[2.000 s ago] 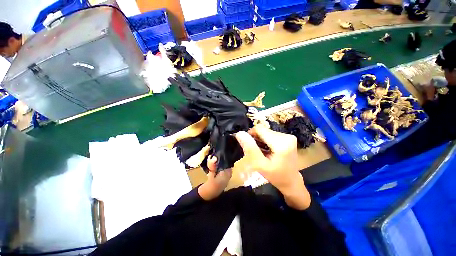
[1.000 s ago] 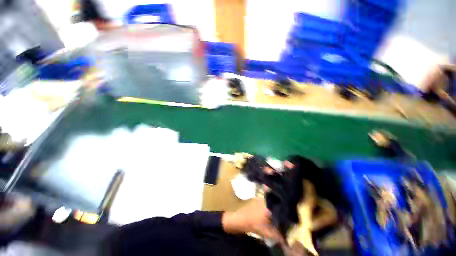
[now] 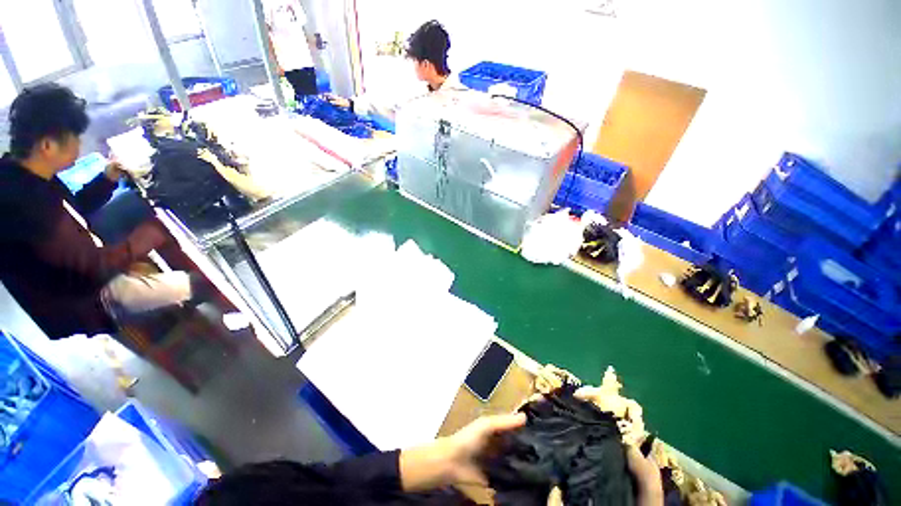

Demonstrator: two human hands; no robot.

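A black layered figure [image 3: 565, 450] with beige limb-like parts is at the bottom centre-right, above the bench edge. My left hand [image 3: 462, 457] holds it from its left side, with the fingers against the black flaps. My right hand [image 3: 644, 478] is on its right side, mostly hidden and cut off by the lower edge. More beige and black pieces [image 3: 692, 488] lie behind and to the right of it.
White sheets [image 3: 395, 356] and a phone [image 3: 489, 371] lie left of the figure. The green conveyor [image 3: 642, 346] runs beyond, past a metal box [image 3: 484, 163]. A person [image 3: 59, 217] sits at left. Blue crates [image 3: 128, 464] stand lower left. Another black-beige figure [image 3: 855, 476] is on the belt.
The view has swung left, bringing the seated person and lower-left crates into sight. The held figure now sits lower in the picture. The blue parts tray has mostly left the view.
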